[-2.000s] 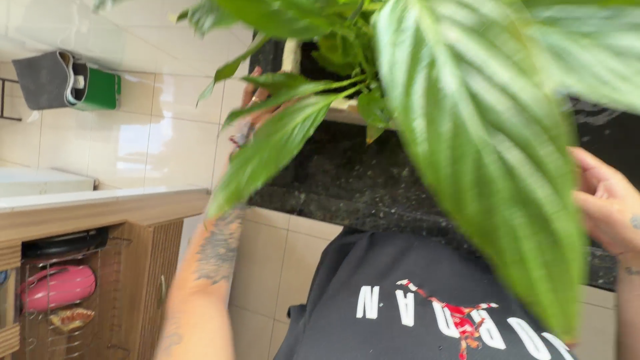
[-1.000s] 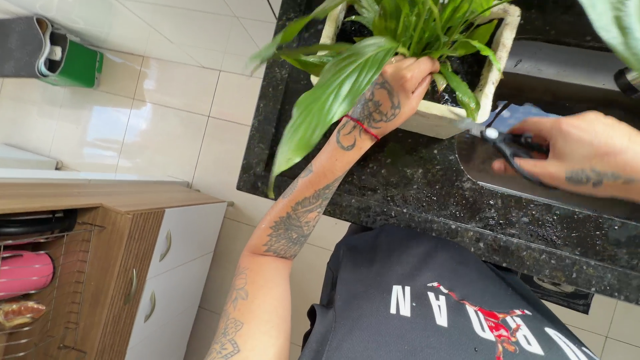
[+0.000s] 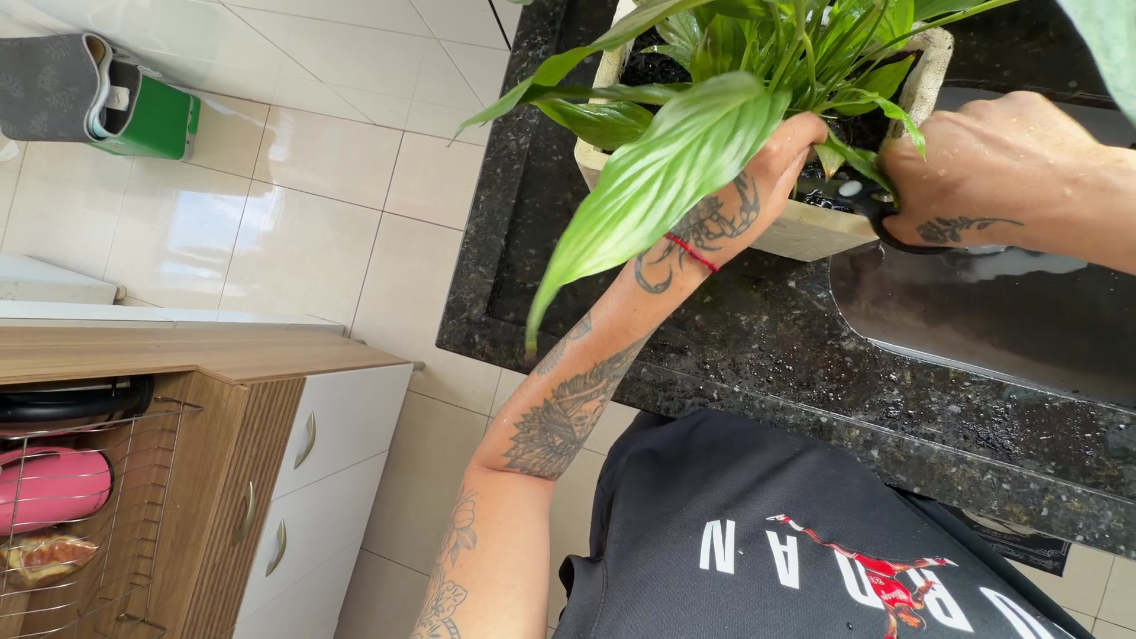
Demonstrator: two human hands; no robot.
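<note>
A leafy green potted plant (image 3: 808, 53) with broad leaves grows in a pale, rough-surfaced rectangular planter (image 3: 808, 232) on the black stone counter. My left hand (image 3: 781, 169), reaching under a large leaf (image 3: 666, 160), has its fingers closed at the base of the plant; the stems in its grasp are mostly hidden. At the planter's right edge, my right hand (image 3: 976, 169) is closed on black-handled scissors (image 3: 874, 209). Their pivot shows over the dark wet soil, just right of my left fingertips; the blades are hard to make out among the leaves.
A metal sink basin (image 3: 976, 302) lies right of the planter. Water drops and dark specks dot the counter's front edge (image 3: 781, 373). To the left are a green bin (image 3: 160, 115) and a wooden cabinet (image 3: 177, 355) with white drawers and a wire rack.
My right hand and the scissors have moved from over the sink to the planter's edge, close to my left hand. My left hand stays at the plant's base, where it was one second ago.
</note>
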